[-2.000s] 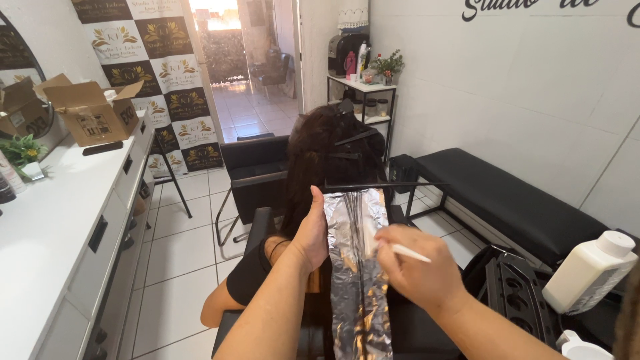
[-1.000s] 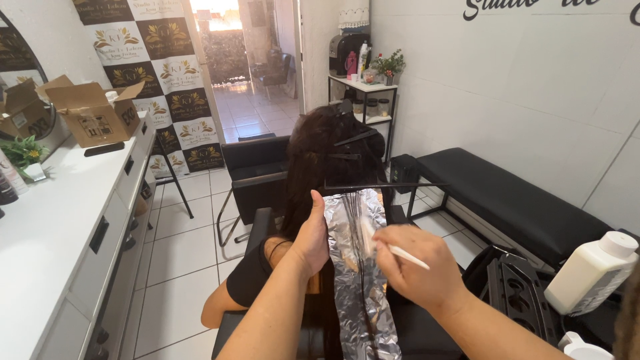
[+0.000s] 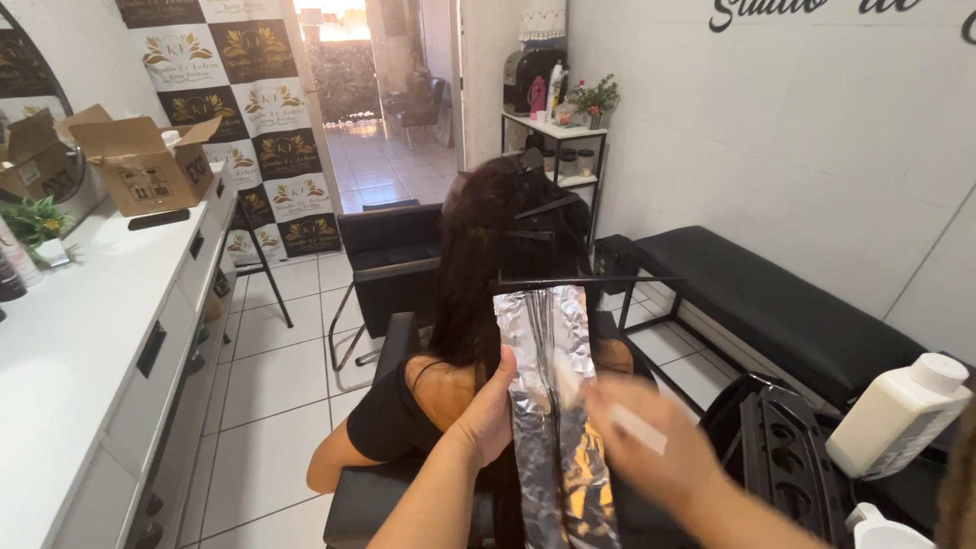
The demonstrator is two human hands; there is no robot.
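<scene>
A strip of aluminum foil (image 3: 534, 435) hangs behind the head of a seated person with long dark hair (image 3: 465, 282). A thin strand of hair (image 3: 543, 335) lies along the foil's middle, with whitish product near it. Across the foil's top edge runs a dark, thin comb handle (image 3: 633, 280). My left hand (image 3: 488, 415) holds the foil's left edge, thumb on top. In my right hand (image 3: 648, 435), blurred by motion, is a white-handled tint brush (image 3: 639, 428); its bristle end is over the strand's right side. Hair clips (image 3: 547, 206) hold the upper hair.
At left stands a white counter (image 3: 114, 305) with a cardboard box (image 3: 149, 171), a phone (image 3: 158, 219) and a plant. A black bench (image 3: 778, 305) lines the right wall. Near my right arm are a black trolley tray (image 3: 793, 465) and a large white bottle (image 3: 900, 415).
My right hand with the brush has shifted a little down along the foil. My left hand still holds the foil's edge in about the same place.
</scene>
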